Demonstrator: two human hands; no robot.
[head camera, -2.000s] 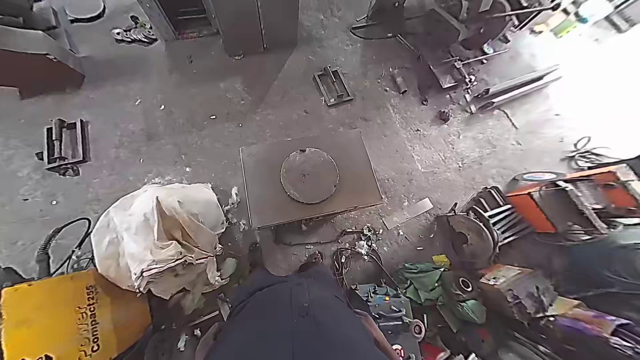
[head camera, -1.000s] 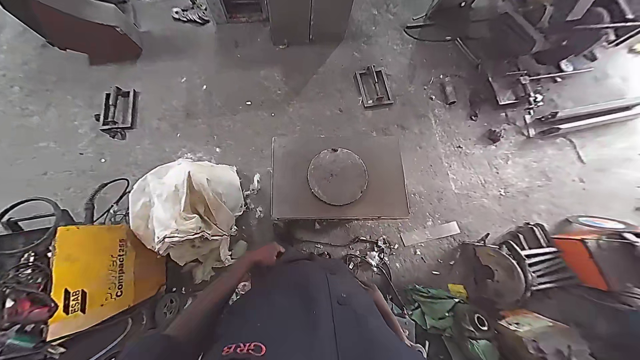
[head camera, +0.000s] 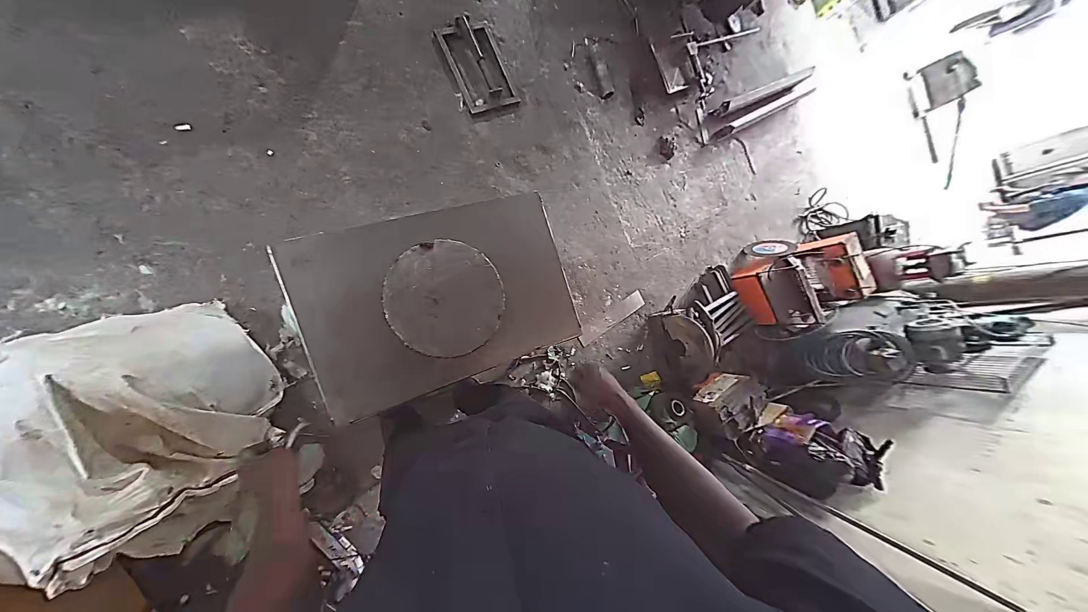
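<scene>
A round metal disc (head camera: 444, 297) lies flat on a rectangular metal plate (head camera: 340, 340) in front of my body. My left hand (head camera: 270, 476) is blurred at the lower left, beside the pale cloth sack (head camera: 144, 391); whether its fingers touch the cloth or hold anything cannot be told. My right hand (head camera: 595, 387) hangs just past the plate's near right corner, over scattered scraps. Its fingers look curled, but what lies inside them is hidden. Neither hand touches the disc.
A rectangular metal frame (head camera: 476, 68) lies on the concrete floor beyond the plate. A flat metal strip (head camera: 616, 314) is beside the plate's right corner. Orange machines (head camera: 778, 289), coiled cable (head camera: 863, 353) and boxes (head camera: 729, 399) crowd the right side. Steel channel pieces (head camera: 765, 102) lie farther back.
My right hand and forearm have come into sight on the right. My left hand, near my waist a second ago, is now out by the cloth sack. The view has turned right and come closer.
</scene>
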